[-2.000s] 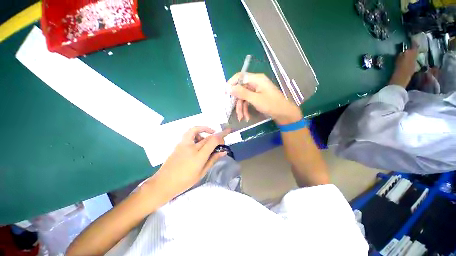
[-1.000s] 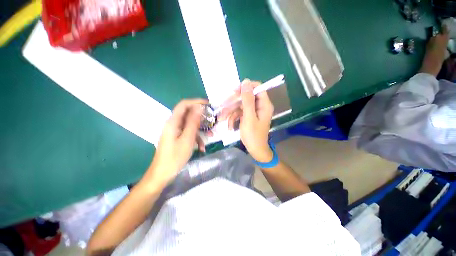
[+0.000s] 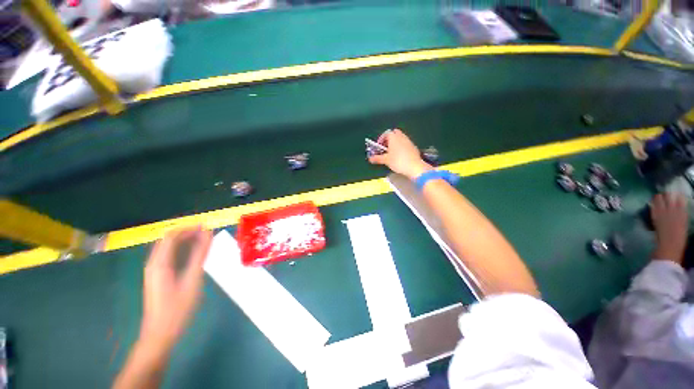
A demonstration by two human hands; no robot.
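My right hand (image 3: 399, 154), with a blue wristband (image 3: 437, 178), reaches over the dark green belt. A thin pale tool, seemingly the tweezers (image 3: 374, 143), shows at its fingers. A small round unit (image 3: 374, 152) is at the fingertips; whether it is gripped or rests on the belt I cannot tell. My left hand (image 3: 176, 266) is raised over the bench at the left, blurred, fingers curved apart, with nothing visible in it. The red bin (image 3: 282, 234) of white bits stands between the hands. White strips (image 3: 377, 273) and a grey-brown piece (image 3: 434, 334) lie on the bench.
More units (image 3: 297, 161) sit spaced along the belt. A yellow edge (image 3: 502, 162) separates belt and bench. Yellow posts (image 3: 72, 53) stand at the left. Several units (image 3: 600, 202) are grouped at the right, beside a neighbouring worker's hand (image 3: 670, 226). My right arm partly covers the stacked strips.
The view has tilted up to show the belt. My hands, earlier together at a round unit, are apart: the right has reached forward to the belt, the left has moved left and is off the unit.
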